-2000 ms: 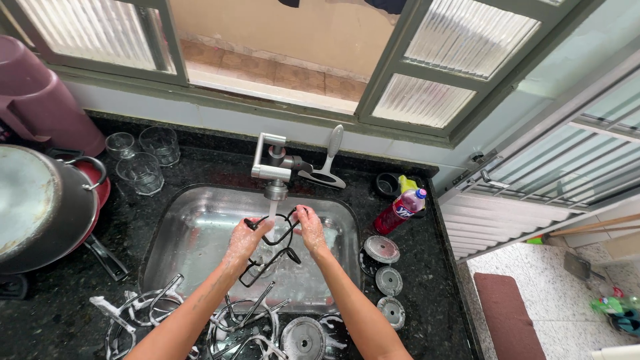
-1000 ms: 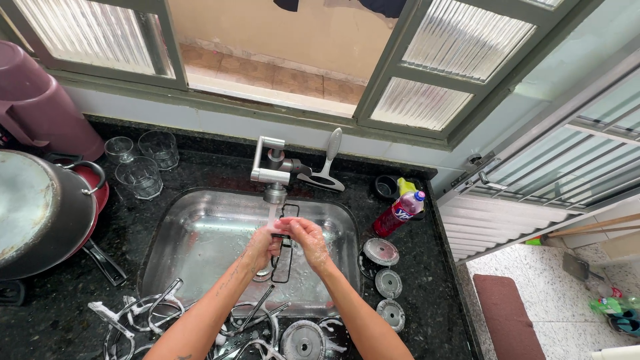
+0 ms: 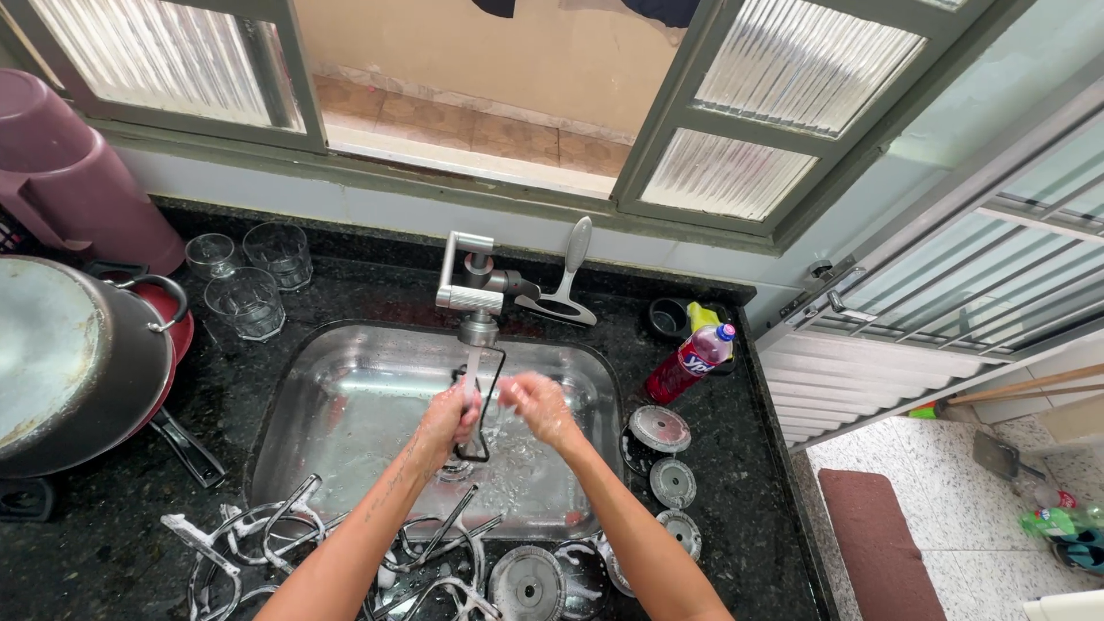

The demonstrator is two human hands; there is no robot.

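Over the stainless steel sink (image 3: 345,414), my left hand (image 3: 453,416) grips a black wire stove grate (image 3: 492,405) under the stream of the faucet (image 3: 473,297). Just right of the grate, my right hand (image 3: 539,404) is raised, blurred, with its fingers bent and apart from the wire. Soapy stove grates (image 3: 297,500) lie on the counter at the near left. Several round burner parts (image 3: 526,585) sit at the near edge and along the sink's right side, such as a burner cap (image 3: 660,429).
Glass tumblers (image 3: 246,302), a large pot (image 3: 78,371) and a pink thermos jug (image 3: 82,172) stand left. Behind the faucet lies a grey-handled utensil (image 3: 561,285). A bottle of red dish soap (image 3: 688,366) stands right, near a small black bowl (image 3: 668,319) and a yellow sponge (image 3: 705,317).
Both hands held the grate two seconds ago; now my right hand has come off it to the right. The grate has been turned and hangs upright below the faucet in my left hand.
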